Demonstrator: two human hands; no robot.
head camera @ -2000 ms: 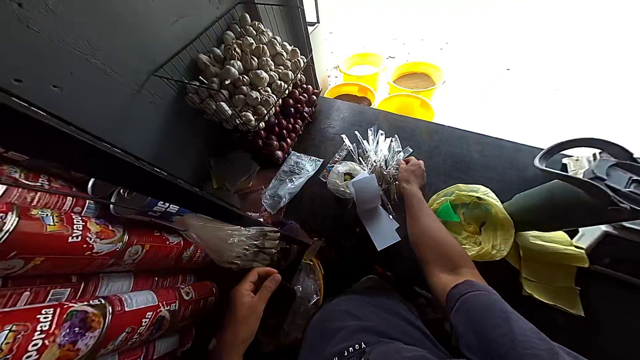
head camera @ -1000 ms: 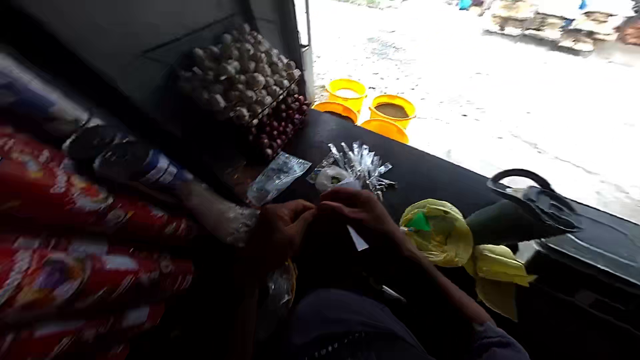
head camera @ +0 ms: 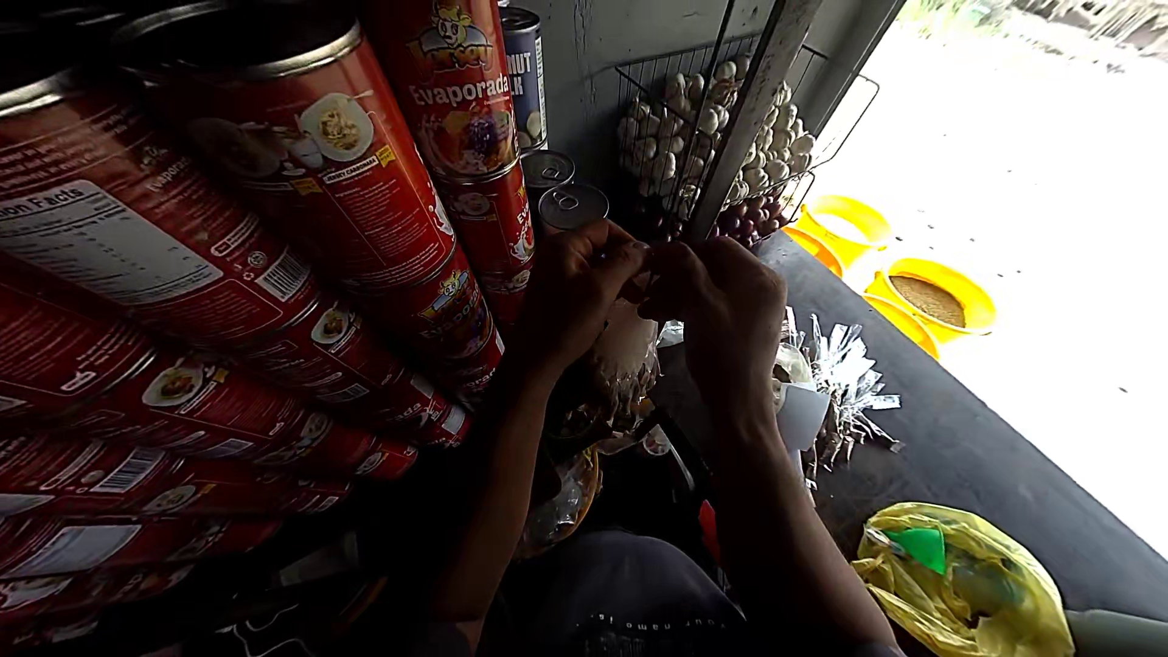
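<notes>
My left hand (head camera: 579,292) and my right hand (head camera: 721,310) are raised close together, their fingertips pinched at the top of a clear plastic bag (head camera: 628,351) that hangs below them with pale brownish contents. Shadow hides exactly what each set of fingertips grips. On the dark counter, right of my right hand, a bunch of clear plastic packets (head camera: 849,383) lies fanned out beside a white paper piece (head camera: 801,415). Nearer me on the counter sits a yellow plastic bag (head camera: 967,584) with a green piece (head camera: 923,547) in it.
Stacked red evaporada cans (head camera: 301,164) fill the left side. Smaller cans (head camera: 573,208) stand behind my left hand. A wire basket of garlic (head camera: 671,137) is at the back, with red onions (head camera: 753,219) below. Yellow buckets (head camera: 940,297) stand beyond the dark counter (head camera: 1022,474).
My right hand, by the plastic packets two seconds ago, has come to meet my left hand. Both are now raised over the hanging bag. The view has swung toward the cans.
</notes>
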